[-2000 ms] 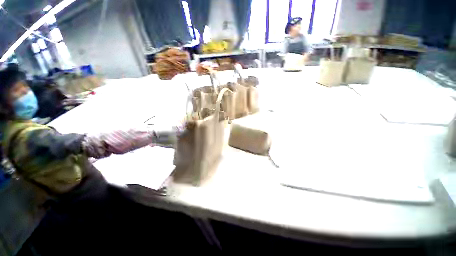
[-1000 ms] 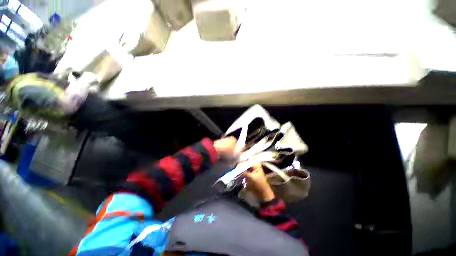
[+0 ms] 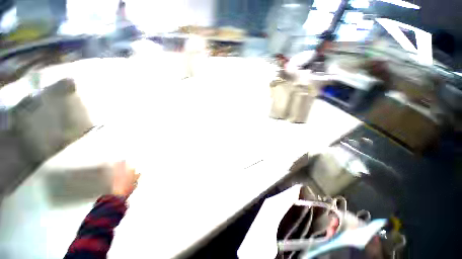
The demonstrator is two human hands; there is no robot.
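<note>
The view is strongly blurred. My left hand (image 3: 124, 179), with a red-and-black striped cuff, is low over the white table (image 3: 202, 131), at the right end of a beige bag (image 3: 76, 184) lying there. Its fingers are too smeared to show whether they touch or grip the bag. Several pale tote bags (image 3: 266, 230) with loop handles are bunched at the lower right, beyond the table edge. A small reddish patch among their handles looks like part of my right hand (image 3: 332, 226), holding them. The rest of that hand is hidden by the bags.
A larger grey-beige bag (image 3: 50, 119) stands at the left. Two beige bags (image 3: 300, 106) stand near the table's far right edge, with a person (image 3: 304, 60) behind them. A pale boxy thing (image 3: 332, 172) is beside the right edge. A brown carton (image 3: 402, 119) is farther right.
The view has swung right and up from the bags in front of my apron. My left hand has left the bags and is now over the table. The bags are now at the lower right.
</note>
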